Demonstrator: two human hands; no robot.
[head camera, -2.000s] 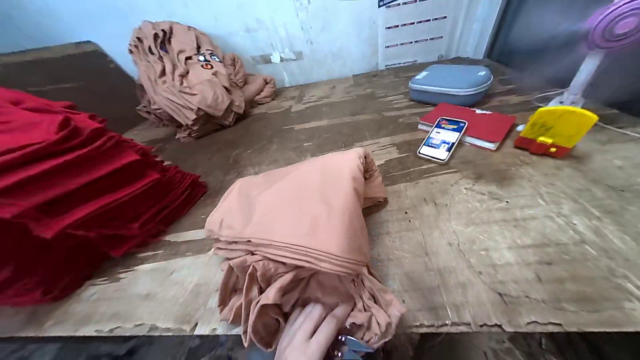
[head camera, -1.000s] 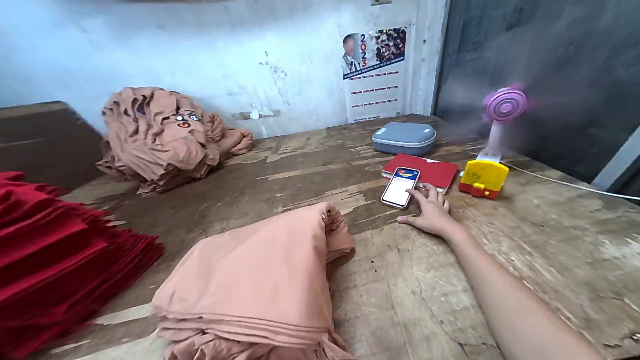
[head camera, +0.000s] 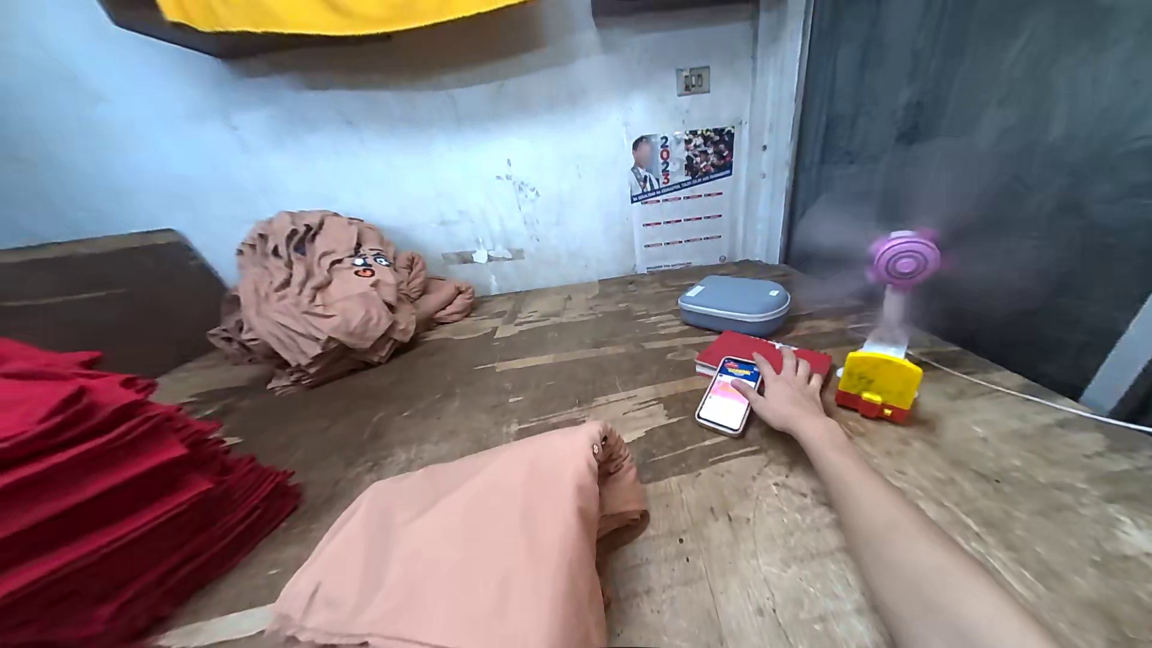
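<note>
My right hand (head camera: 787, 394) rests at the right edge of a smartphone (head camera: 725, 400), its thumb over the lit screen and its fingers spread onto a red notebook (head camera: 805, 357). It does not grip the phone, which lies tilted against the notebook's near edge. My left hand is out of view. A folded stack of peach-brown fabric (head camera: 468, 540) lies on the worn wooden table (head camera: 711, 531), to the left of my right forearm.
Red fabric pieces (head camera: 117, 504) are piled at the left. A peach-brown fabric heap (head camera: 324, 297) stands by the wall. A grey-blue zippered case (head camera: 734, 304) lies behind the notebook. At the right a fan (head camera: 904, 260) spins beside a yellow-and-red plastic object (head camera: 877, 385); a white cable (head camera: 1017, 391) trails right.
Two seconds ago a hand was at the near end of the folded fabric. My right hand has since come to the phone, and its thumb is now over the screen. The view has tilted up.
</note>
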